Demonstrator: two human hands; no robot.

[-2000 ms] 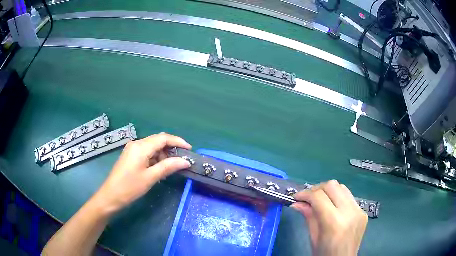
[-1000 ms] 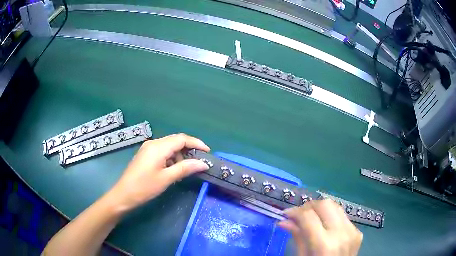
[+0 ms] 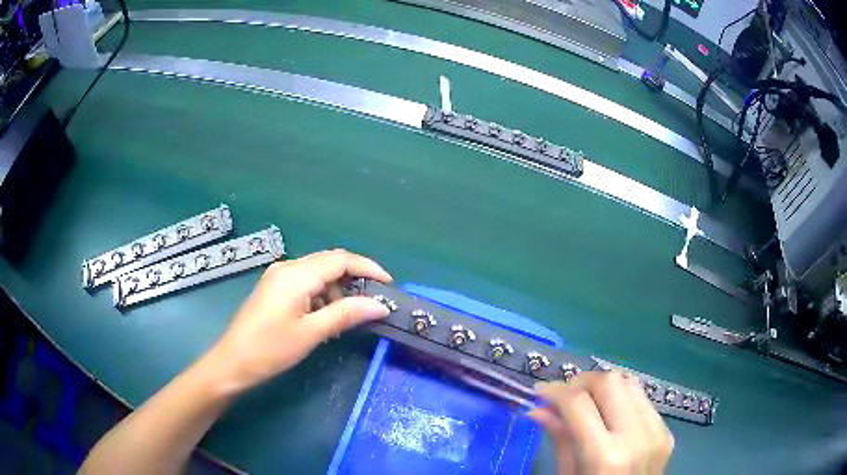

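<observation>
A dark grey fixture bar (image 3: 478, 345) with several round silvery and coppery components in a row lies across the top of a blue plastic tray (image 3: 446, 410). My left hand (image 3: 311, 301) holds the bar's left end between thumb and fingers. My right hand (image 3: 608, 422) is at the bar's right part and grips thin tweezers (image 3: 497, 380), blurred, pointing left just below the bar's front edge. The tweezer tips are not clear. The bar's right end is hidden behind my right hand.
Another bar (image 3: 692, 405) shows right of my right hand. Two bars (image 3: 158, 246) lie at the left. A bar (image 3: 506, 141) with a white stick (image 3: 445, 94) rests on the nearer metal rail (image 3: 279, 85). A grey machine (image 3: 803, 186) with cables stands right, a black box (image 3: 35, 181) left.
Since two seconds ago the tweezers have moved off the components to below the bar's front edge. The whole scene has shifted slightly right in view. Both hands keep their holds.
</observation>
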